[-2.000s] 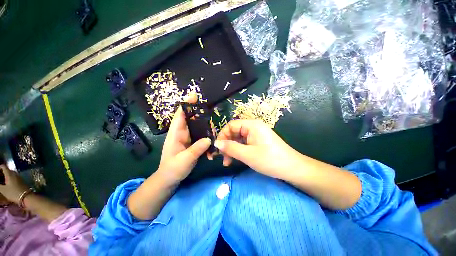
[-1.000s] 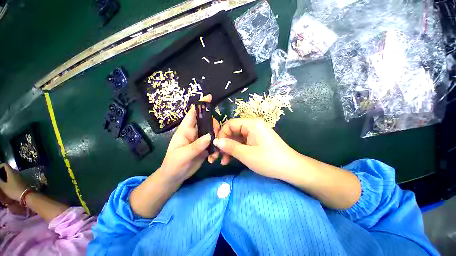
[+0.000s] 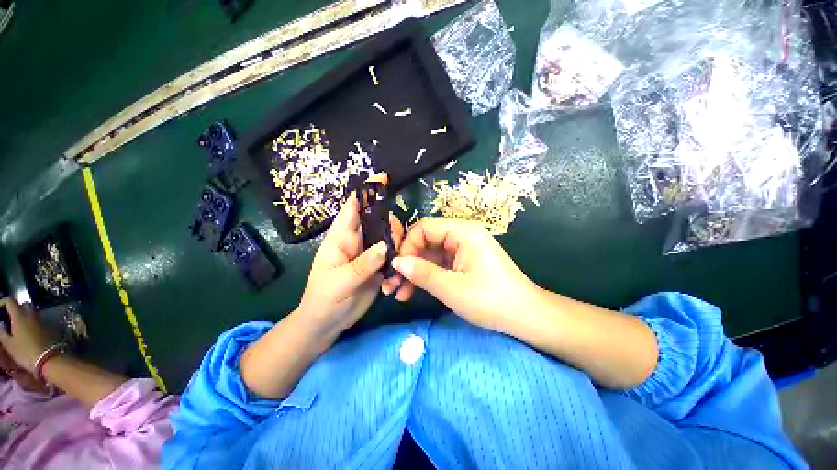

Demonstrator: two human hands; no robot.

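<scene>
My left hand [image 3: 341,266] is closed around a black plastic housing [image 3: 374,220], held lengthwise just in front of the parts tray, its far end showing small recesses. My right hand [image 3: 450,266] has its thumb and bent fingers pressed together at the housing's near right edge; any small part between the fingertips is hidden. The black parts tray [image 3: 404,87] holds a heap of small metal parts [image 3: 307,179] at its left end and several loose pieces. A heap of brass contacts [image 3: 486,197] lies on the bench right of the tray.
Three waiting housings [image 3: 216,209] lie left of the tray. Beyond it runs a pale metal strip [image 3: 211,83]. A small clear bag [image 3: 477,60] and large clear parts bags [image 3: 716,138] lie right. Past the yellow line [image 3: 115,271], another person's hand [image 3: 27,340] is beside a black tray.
My left hand has turned the housing, so its recessed far end shows. My right hand has hardly moved. A dark housing beyond the metal strip has moved right, towards the top edge.
</scene>
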